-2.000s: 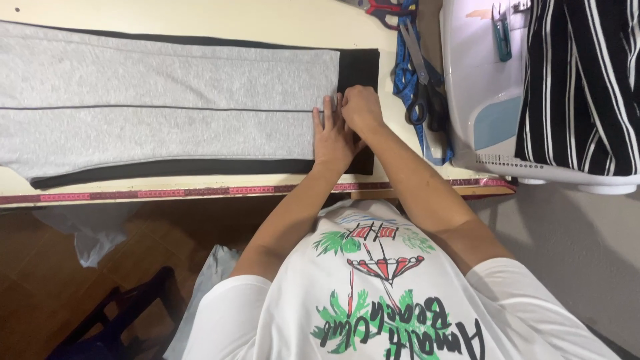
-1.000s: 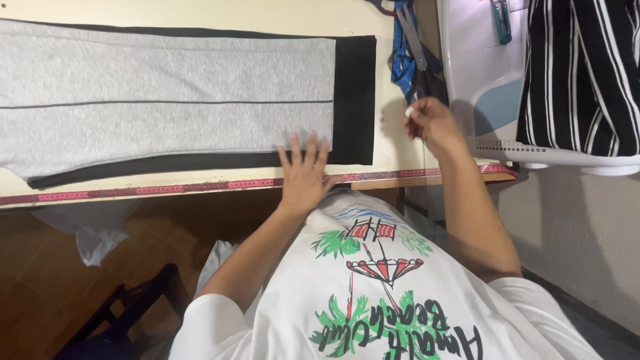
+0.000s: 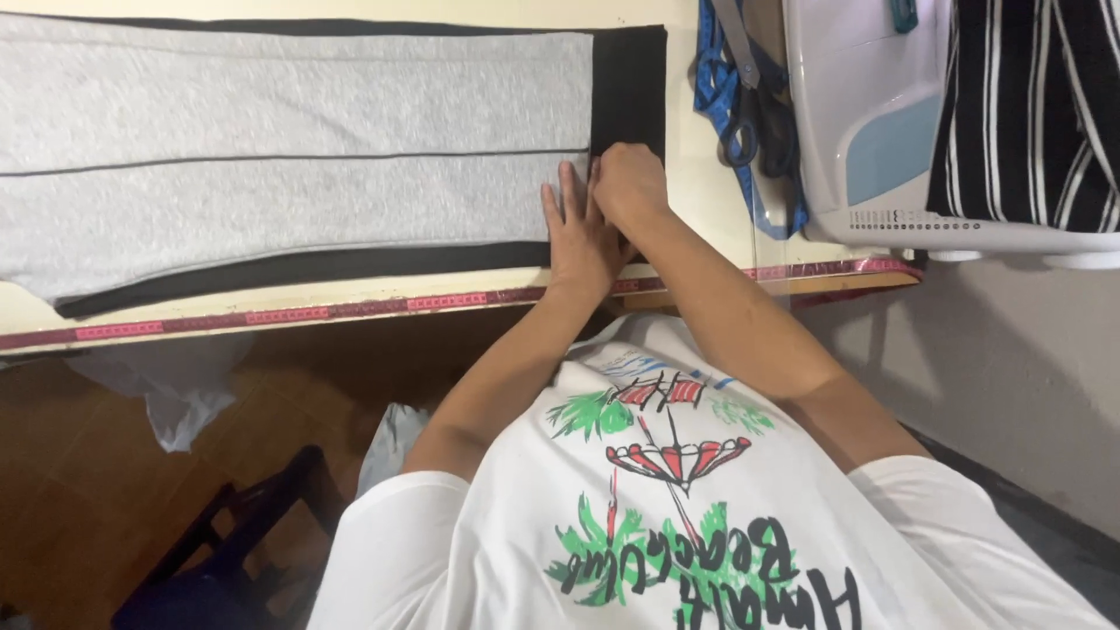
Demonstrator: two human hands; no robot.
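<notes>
Grey knit fabric (image 3: 350, 96), crossed lengthwise by a dark line, lies flat on top of black fabric (image 3: 630, 96) that shows past its right end and along its long edges. My left hand (image 3: 582, 232) rests with spread fingers on the lower right corner of the grey piece. Close beside it, my right hand (image 3: 628, 188) is curled over the black strip at the grey edge. Its fingertips are hidden, and a small item between them cannot be made out. Black-handled scissors (image 3: 744, 96) lie right of the fabric on a blue tape measure (image 3: 713, 83).
A pink and dark red measuring tape (image 3: 284, 316) runs along the front edge of the cream table (image 3: 691, 201). At the right stands a white and blue machine or case (image 3: 875, 114) with black-and-white striped fabric (image 3: 1032, 114) on it. A dark blue chair (image 3: 210, 560) is below the table.
My right hand has come back from beside the scissors to the black strip. My left hand has moved right along the fabric's lower edge, and the two hands are close together again.
</notes>
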